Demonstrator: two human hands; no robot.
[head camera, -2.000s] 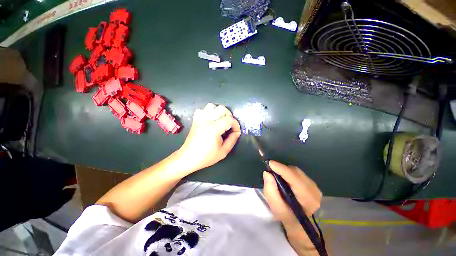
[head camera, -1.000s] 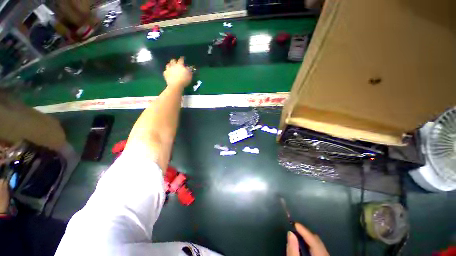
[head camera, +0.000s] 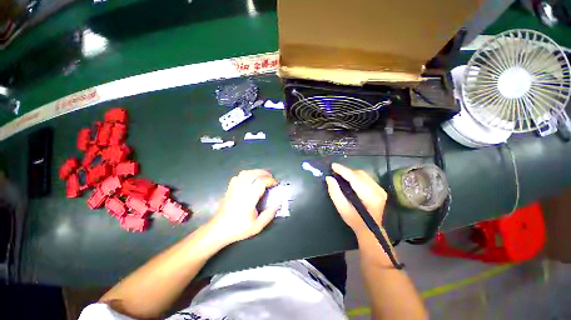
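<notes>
My right hand (head camera: 360, 197) holds a black soldering iron (head camera: 364, 214) like a pen. Its tip end points up and left; the tip itself is hard to make out. A small white part (head camera: 312, 169) lies just left of the iron's front end. My left hand (head camera: 244, 203) rests on the dark green bench, fingers curled, thumb toward the right. A pale, glare-washed piece (head camera: 283, 203) is at its fingertips; whether they grip it is unclear. Several white parts (head camera: 255, 135) lie farther back, near a white dotted rectangular piece (head camera: 235, 118).
Red plastic housings (head camera: 113, 169) are heaped at left, beside a flat black rectangle (head camera: 39, 162). A fume fan (head camera: 338, 109) under cardboard (head camera: 369, 37) stands behind a speckled strip (head camera: 322, 144). A yellowish-green roll (head camera: 419, 187), cords and a white fan (head camera: 513, 81) are at right.
My left hand has come back from over the green conveyor belt to the bench in front of me. My right hand still holds the iron. The view has tilted down and shifted right.
</notes>
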